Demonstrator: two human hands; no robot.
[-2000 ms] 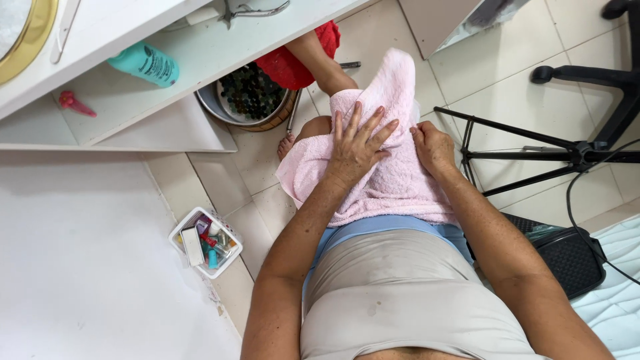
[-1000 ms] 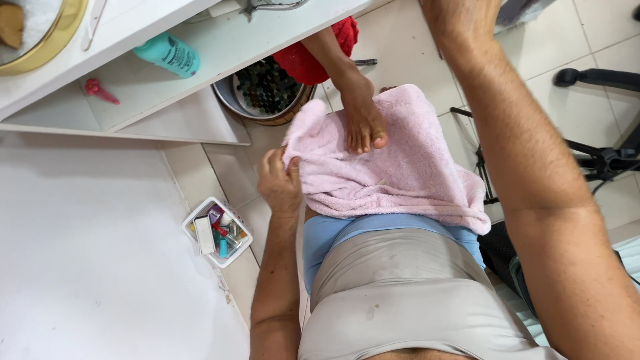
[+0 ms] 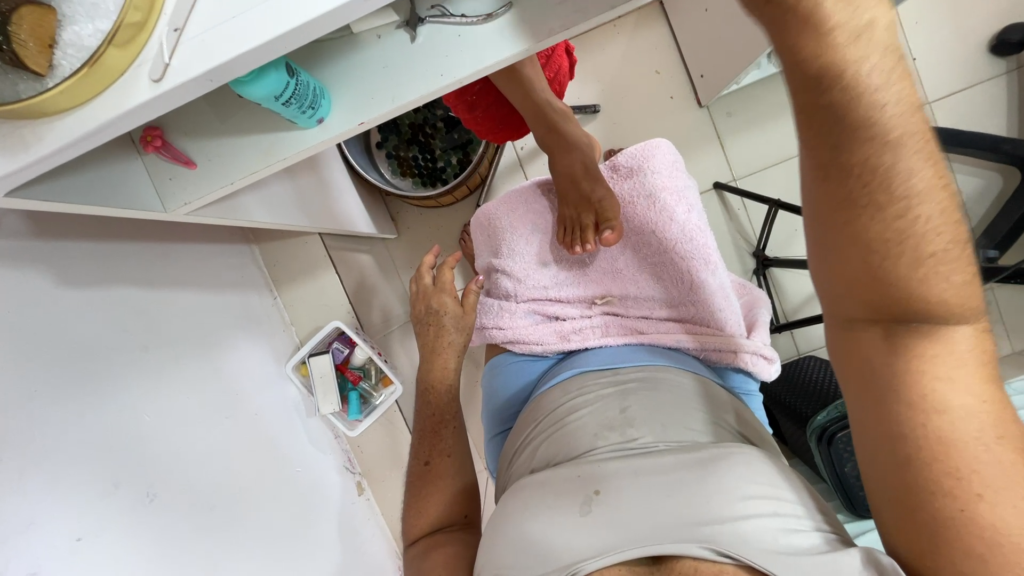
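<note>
A pink towel [image 3: 640,264] lies spread over my lap, and another person's bare foot [image 3: 588,208] rests on it, toes toward me. Close by the towel's left edge is my left hand [image 3: 445,304], holding nothing, its fingers apart and slightly bent. My right arm reaches up along the right side; only a blurred part of my right hand [image 3: 788,10] shows at the top edge, so its fingers and anything in them are hidden. A small pale scrap [image 3: 603,302] lies on the towel. Red cloth [image 3: 520,100] surrounds the other person's lower leg.
A white shelf [image 3: 216,144] at upper left holds a turquoise remover bottle [image 3: 284,92], a pink hair clip [image 3: 166,148] and metal nippers [image 3: 456,14]. Under it stands a tub of dark stones [image 3: 428,152]. A basket [image 3: 344,378] of nail supplies is left; black stand legs [image 3: 768,256] are right.
Two seconds ago both hands were on the towel. The right hand has gone up to the top edge, and the left has let go of the towel's edge. The foot now rests on the towel, spread flatter.
</note>
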